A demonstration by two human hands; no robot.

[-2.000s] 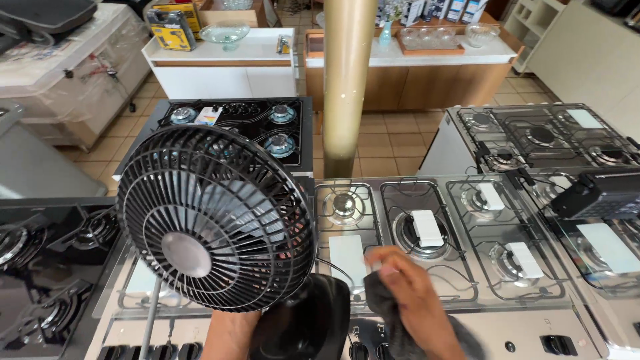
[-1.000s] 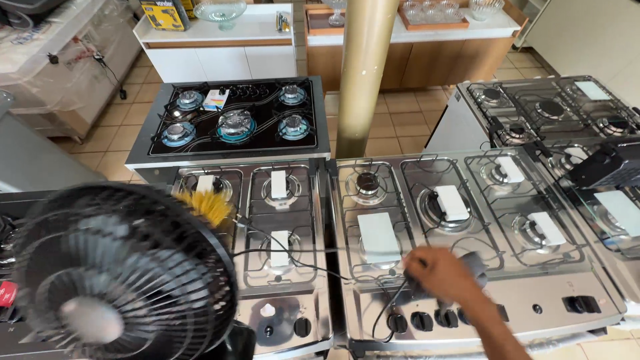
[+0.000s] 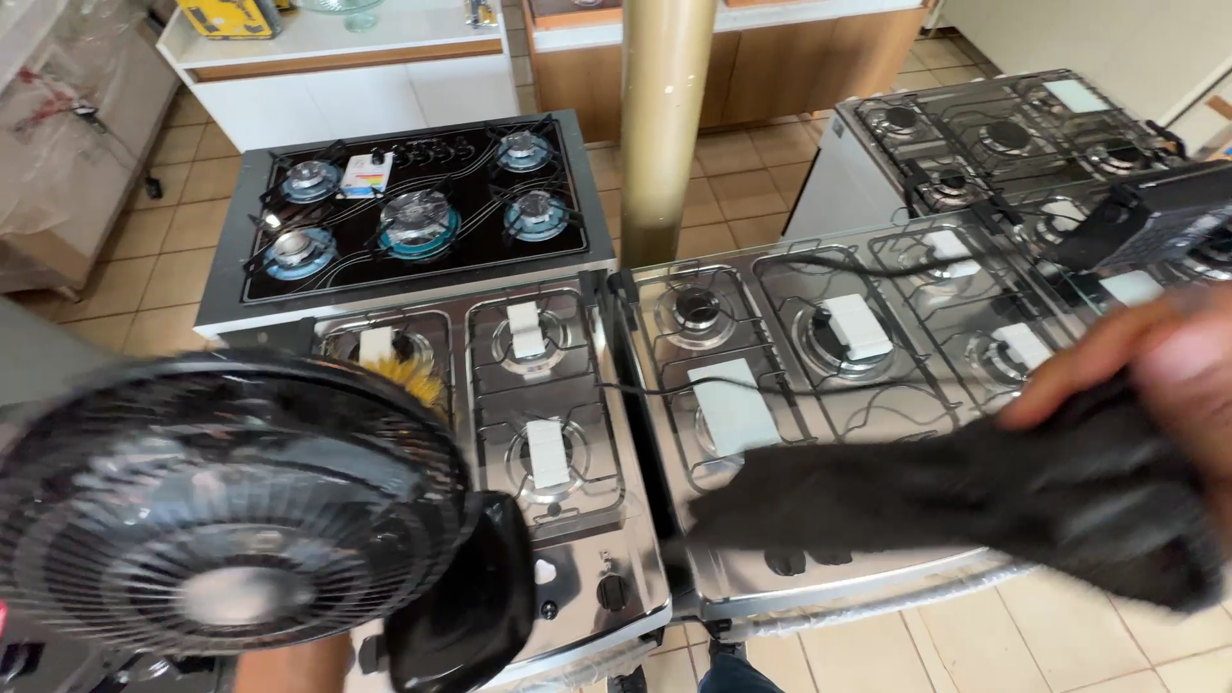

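A black table fan (image 3: pixel 241 500) tilts over the stoves at the lower left, its round grille up and its dark base (image 3: pixel 467 597) to the right. My left hand (image 3: pixel 294 664) shows only in part beneath the grille; the fan hides its fingers, but the fan is held up there. At the right edge my right hand (image 3: pixel 1145 356), blurred, grips a dark cloth (image 3: pixel 924 481) that stretches left over the stove's front. A thin black cord (image 3: pixel 664 387) runs across the stove tops. Behind the fan, yellow bristles (image 3: pixel 404 377) stick up.
Steel gas stoves (image 3: pixel 712 577) stand side by side under my hands. A black glass cooktop (image 3: pixel 481 241) lies beyond, beside a beige pole (image 3: pixel 664 125). Another stove (image 3: pixel 1001 135) and a black device (image 3: pixel 1145 217) are at the right. A white cabinet (image 3: pixel 356 106) stands behind.
My right hand has moved right, and the dark cloth now hangs stretched out from it. The fan has moved left since the earliest frame, and its grille has tilted.
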